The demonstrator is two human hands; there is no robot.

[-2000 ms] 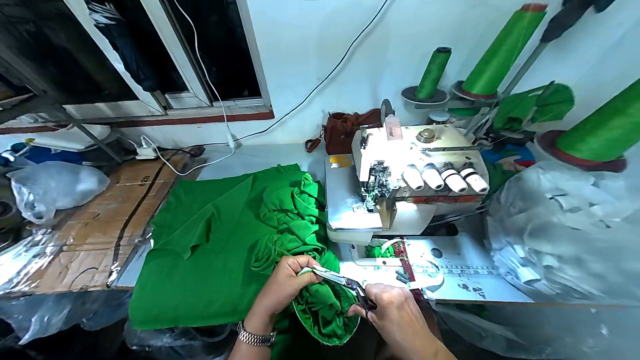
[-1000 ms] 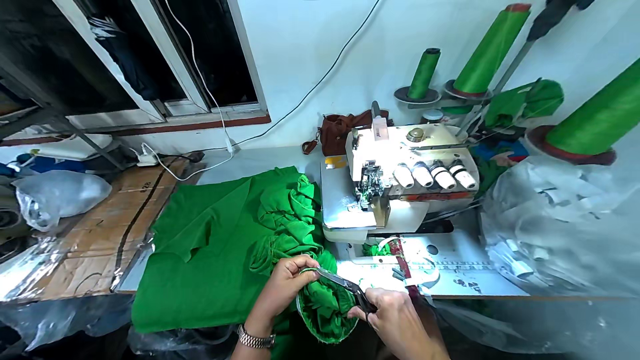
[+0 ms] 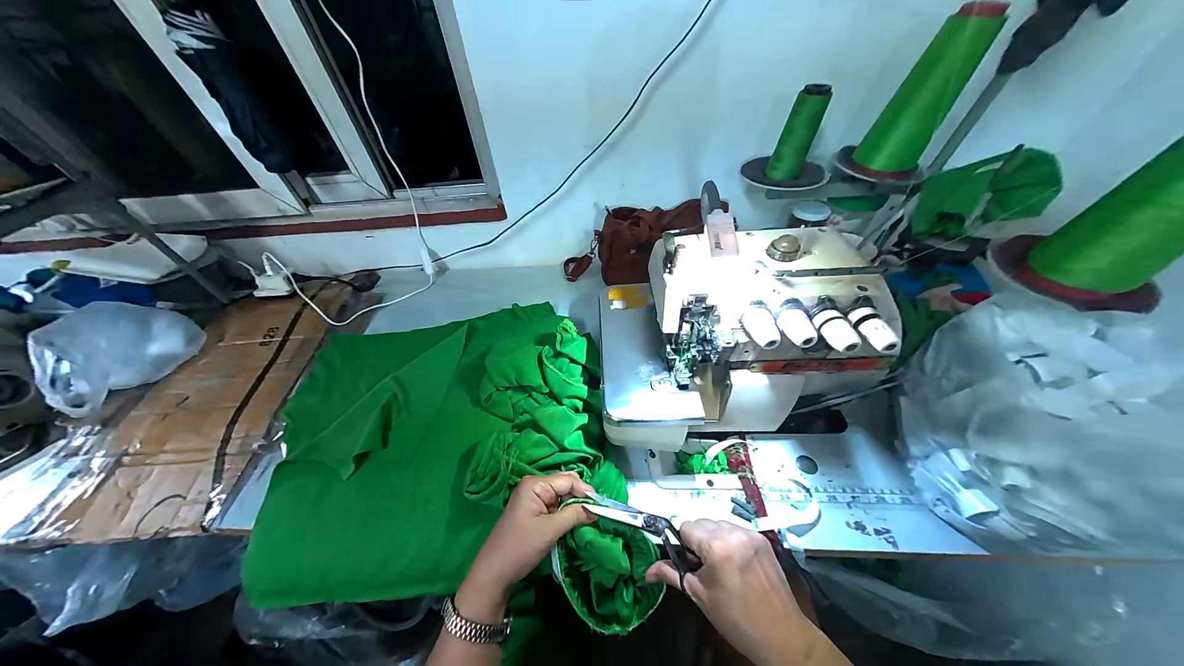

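My left hand [image 3: 541, 518], with a metal watch at the wrist, pinches the edge of a gathered green fabric piece [image 3: 610, 578] at the table's front edge. In my right hand [image 3: 731, 573] is a pair of scissors [image 3: 652, 525] with dark handles. Their blades point left, parted, at the fabric edge beside my left fingertips. Left of my hands lies a flat stack of green fabric [image 3: 370, 499], with ruffled green fabric [image 3: 546, 398] along its right side. An overlock sewing machine [image 3: 777, 314] stands just beyond my right hand.
Green thread cones [image 3: 930, 92] stand behind the machine. A clear plastic bag of white pieces [image 3: 1045, 416] is at the right. Flattened cardboard [image 3: 222, 398] and a plastic bag [image 3: 116, 351] lie at the left. A brown bag [image 3: 638, 240] sits behind the machine. A white cable [image 3: 370, 310] crosses the table's back.
The scissor blades, close together one second ago, now stand apart at the fabric edge. Both hands remain in nearly the same place.
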